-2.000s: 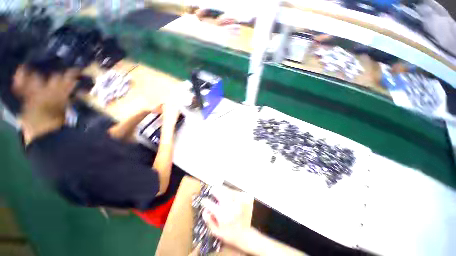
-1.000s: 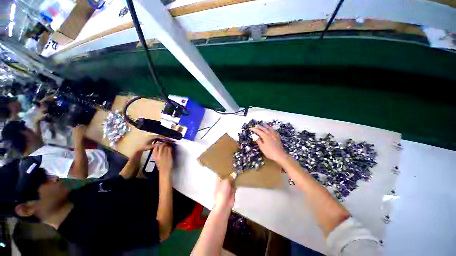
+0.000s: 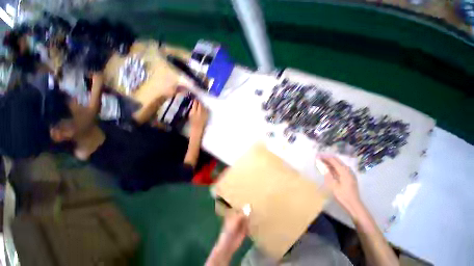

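Observation:
A flat brown cardboard piece (image 3: pixel 270 195) is tilted over the front edge of the bench, with no components visible on it. My left hand (image 3: pixel 235 226) grips its near left edge. My right hand (image 3: pixel 338 176) is beside its right corner with fingers apart, just in front of the heap; whether it touches the cardboard is blurred. A long heap of small dark and silver components (image 3: pixel 332 119) lies on the white bench cover (image 3: pixel 234 124), with a few loose pieces at its left end.
A person in black (image 3: pixel 140 156) works at the left with a dark housing (image 3: pixel 176 110). A blue box (image 3: pixel 221 70) stands beyond, near a white post (image 3: pixel 254 36). The green belt (image 3: pixel 332 49) runs behind the bench. Brown cartons (image 3: pixel 62 223) are at lower left.
The components on the cardboard are now off it, and the heap lies behind it. The cardboard has moved toward me to the bench edge. My right hand has moved right and nearer. The view has shifted.

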